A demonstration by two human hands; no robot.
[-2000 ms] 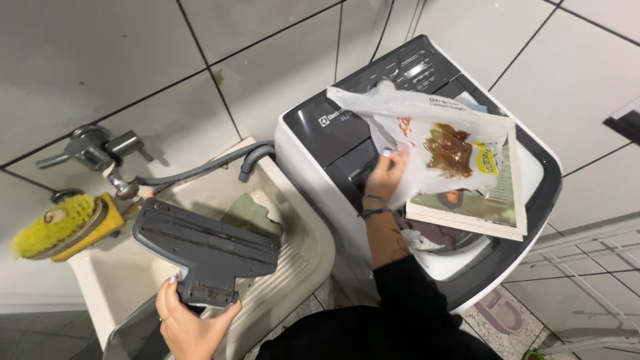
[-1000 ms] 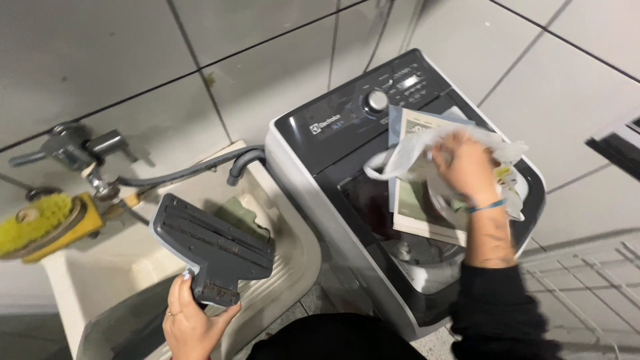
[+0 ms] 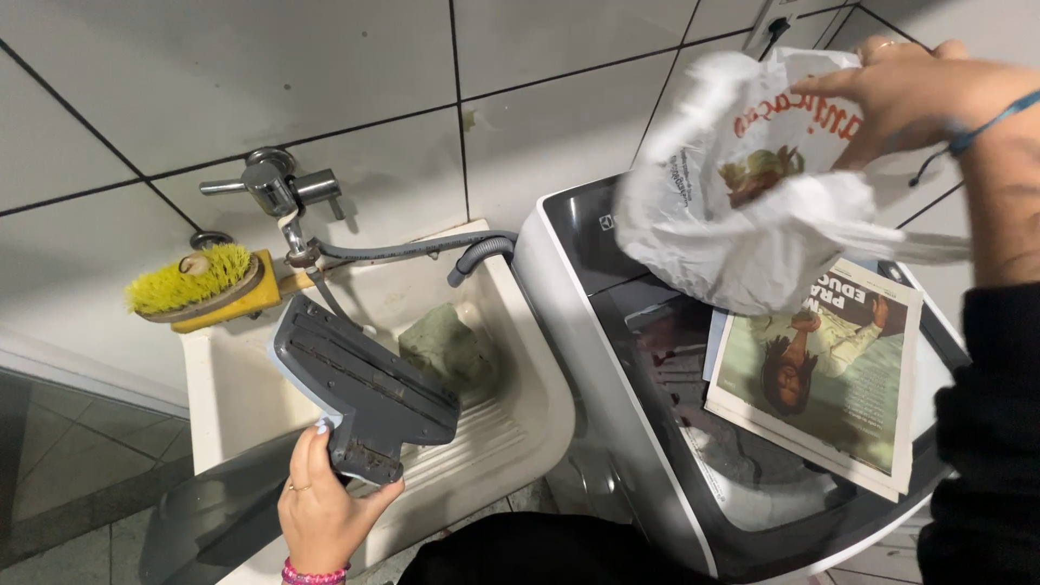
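My left hand (image 3: 329, 496) grips the neck of a dark grey floor-cleaner head (image 3: 366, 382), its slotted underside up, over the sink. Dirt and hair cling to the neck. At the upper right my right hand (image 3: 910, 106), slightly blurred, holds a white plastic bag (image 3: 731, 236) with red lettering, raised over the washing machine's control panel. The bag is spread and its far side hides part of the machine. Beneath it, a printed magazine or newspaper (image 3: 845, 390) lies on the lid of the top-loading washing machine (image 3: 634, 325).
The cream laundry sink (image 3: 552, 414) holds a greenish cloth (image 3: 447, 349) and has a ribbed washboard. A yellow-bristled brush (image 3: 195, 284) rests on its left corner. Behind are a metal tap (image 3: 276, 191) and a grey drain hose (image 3: 479, 256). A dark translucent object (image 3: 219, 512) stands at lower left.
My right hand has lifted the plastic bag off the papers on the machine, and the bag has opened out. My left hand still holds the cleaner head over the sink.
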